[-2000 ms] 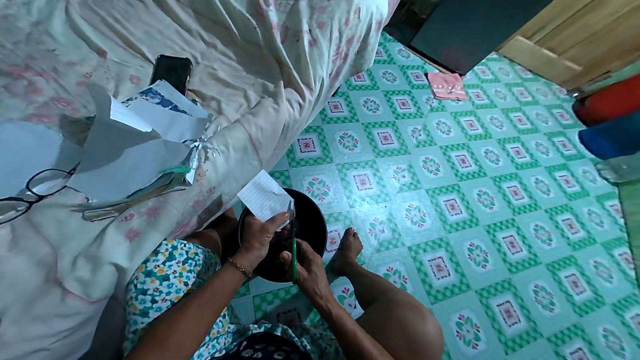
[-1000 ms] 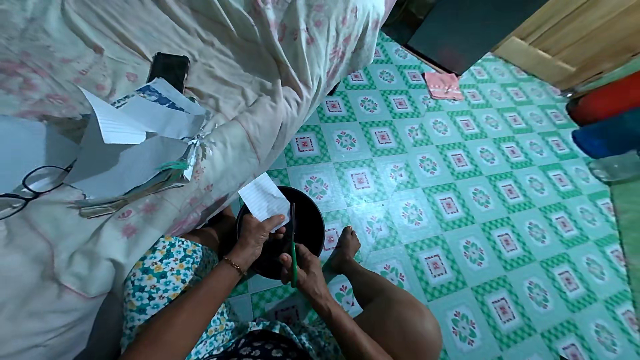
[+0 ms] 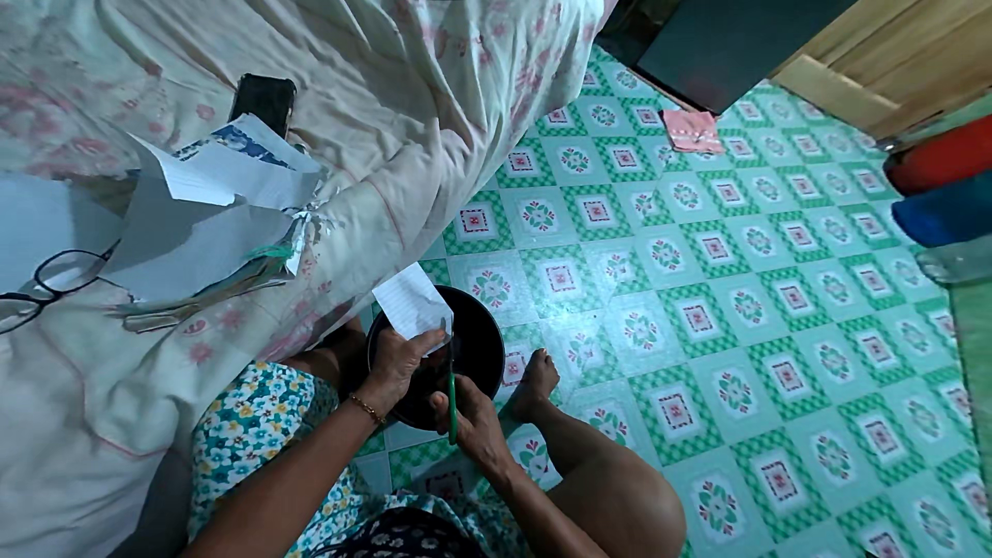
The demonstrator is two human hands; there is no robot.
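My left hand (image 3: 399, 364) holds a small sheet of lined white paper (image 3: 411, 302) between thumb and fingers, over a round black bin or bucket (image 3: 484, 341). Just to the right, my right hand (image 3: 471, 422) grips the green handles of a pair of scissors (image 3: 452, 399). The scissors point away from me, and their dark blades lie at the right edge of the paper. How far the blades are apart is hard to tell against the dark container. The container stands on the floor between my legs.
On the bed (image 3: 372, 101) at the left lie a black phone (image 3: 263, 102), a pile of papers (image 3: 205, 252) and eyeglasses (image 3: 54, 291). A pink cloth (image 3: 692, 130) lies on the patterned floor. Red and blue objects (image 3: 945, 209) stand at the right edge.
Both hands stay over the container with the paper and scissors. The scissors' blades have shifted slightly against the paper's right edge.
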